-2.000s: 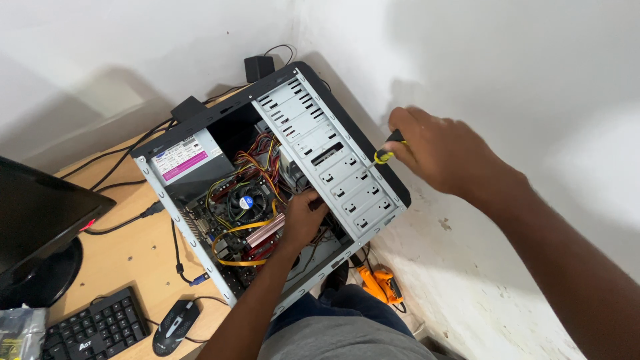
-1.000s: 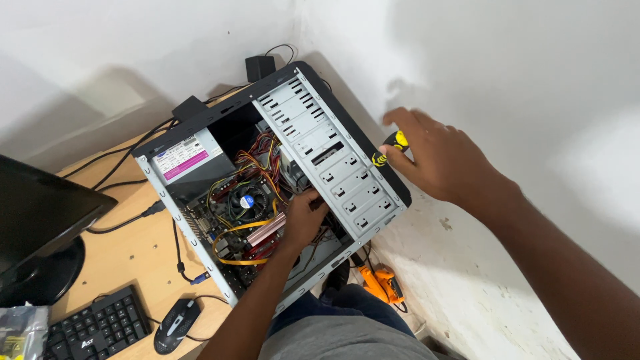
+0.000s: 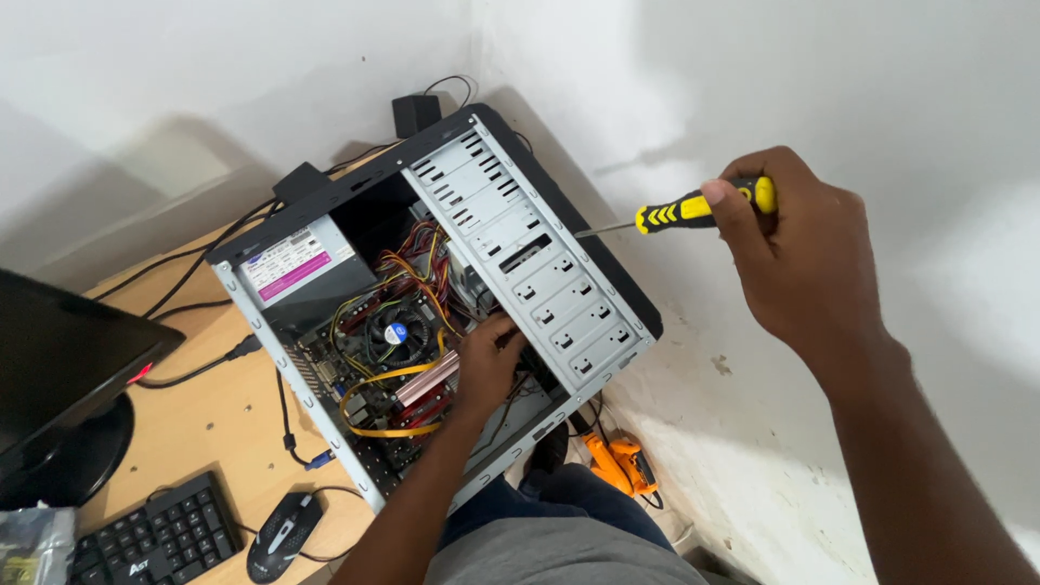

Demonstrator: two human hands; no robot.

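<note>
An open desktop computer case [image 3: 561, 284] lies on the desk with its inside facing up. My right hand [image 3: 800, 244] grips a yellow and black screwdriver [image 3: 691, 210]; its shaft points left, the tip at the case's black front edge. My left hand [image 3: 491, 366] reaches into the case beside the metal drive bay, its fingertips partly hidden under the bay's edge, so what they touch cannot be told. Left of that hand are a CPU cooler fan [image 3: 398, 333], a pinkish metal-cased part [image 3: 428, 379] and a yellow cable [image 3: 390, 374]. The power supply [image 3: 305, 272] sits at the upper left.
A monitor [image 3: 65, 357], a black keyboard [image 3: 158, 532] and a mouse [image 3: 284, 536] stand on the wooden desk [image 3: 195, 422] at left. Loose cables run beside the case. Black speakers [image 3: 416, 115] are behind it. An orange power tool [image 3: 621, 467] lies below, near the white wall [image 3: 731, 89].
The screwdriver, earlier mostly hidden by my right hand, now shows its full handle and shaft as that hand has turned. My left hand remains inside the case.
</note>
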